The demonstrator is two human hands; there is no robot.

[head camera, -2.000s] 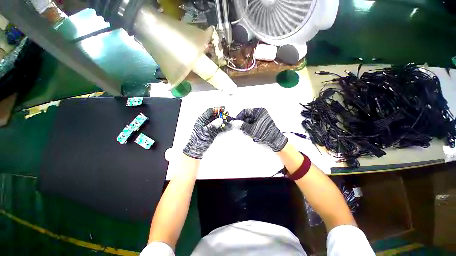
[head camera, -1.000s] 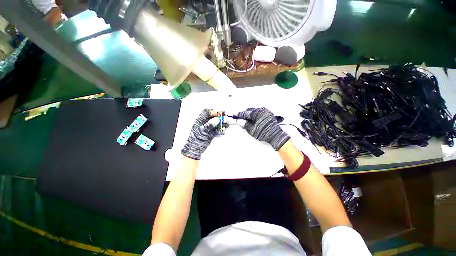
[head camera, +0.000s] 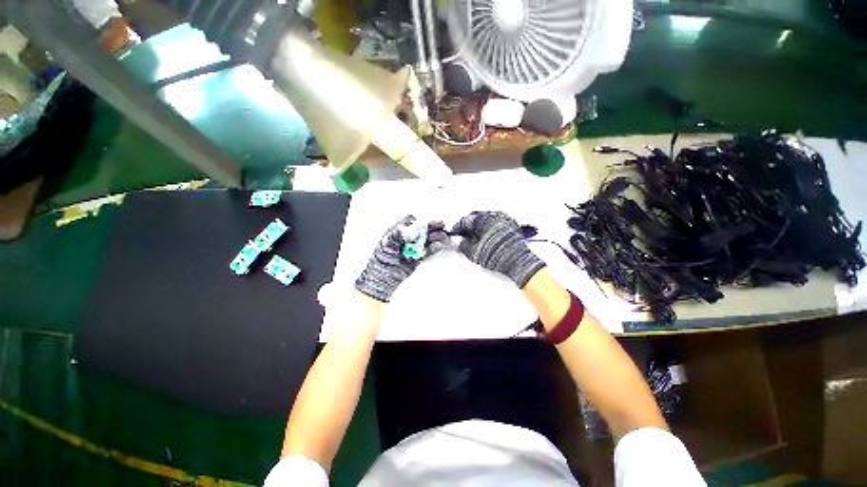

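Observation:
My left hand (head camera: 390,264), in a grey-black knit glove, holds a small teal-and-white circuit board (head camera: 415,241) upright over the white work sheet (head camera: 456,309). My right hand (head camera: 502,249), gloved the same way, is just right of it, fingertips close together at the board's right side. It holds a black cable (head camera: 529,231), part of which shows behind the hand; the cable's tip is too small to make out. A dark red band (head camera: 566,320) is on my right wrist. Several similar boards (head camera: 272,234) lie on the black mat (head camera: 204,314).
The cream fume extractor nozzle (head camera: 411,152) points down just beyond my hands. A white fan (head camera: 532,38) and green round pads (head camera: 544,160) stand behind. A tangled black cable pile (head camera: 722,224) is at right. Cardboard boxes (head camera: 727,380) are below right. Another person's hand (head camera: 116,36) shows top left.
The board in my left hand has turned so its teal-and-white face shows; the coloured wire tips seen before are no longer visible. The whole view has shifted slightly.

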